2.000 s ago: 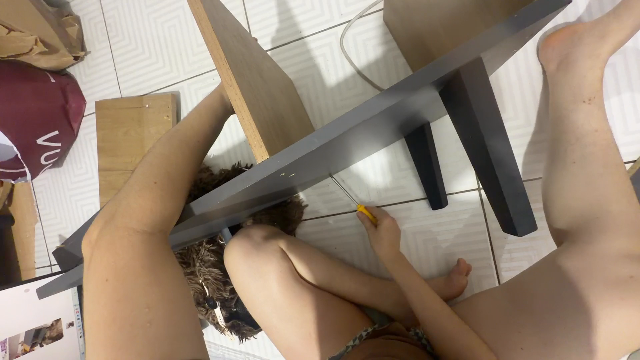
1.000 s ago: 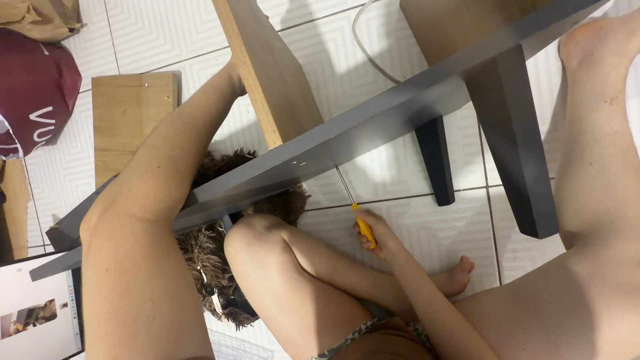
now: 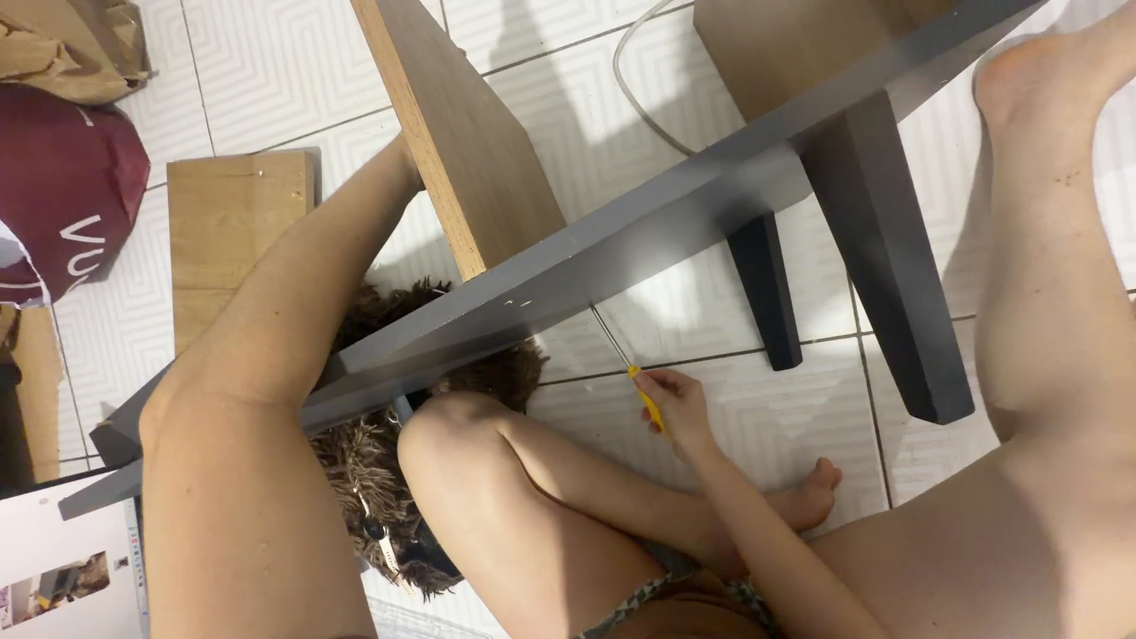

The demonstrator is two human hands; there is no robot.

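My right hand (image 3: 679,408) holds the yellow handle of a screwdriver (image 3: 652,399). Its thin metal shaft slants up to the face of a long dark grey board (image 3: 550,297), and the tip seems to meet that face. Small pale marks show on the board left of the tip. Two dark tapered legs (image 3: 887,266) stick out from the same face. At the board's far side, my left arm reaches behind a wood-coloured panel (image 3: 479,151). Most of my left hand (image 3: 415,164) is hidden there, so its grip cannot be made out.
A brown shaggy furry thing (image 3: 368,470) lies under the board, beside my bent knee. On the tiled floor are a loose wooden board (image 3: 231,213), a pale cable (image 3: 626,80), a maroon bag (image 3: 80,177) and brown paper (image 3: 62,44). A screen (image 3: 80,550) stands at lower left.
My right fingers have shifted on the screwdriver, and more of the yellow handle shows than two seconds ago. The tip remains at about the same part of the grey board.
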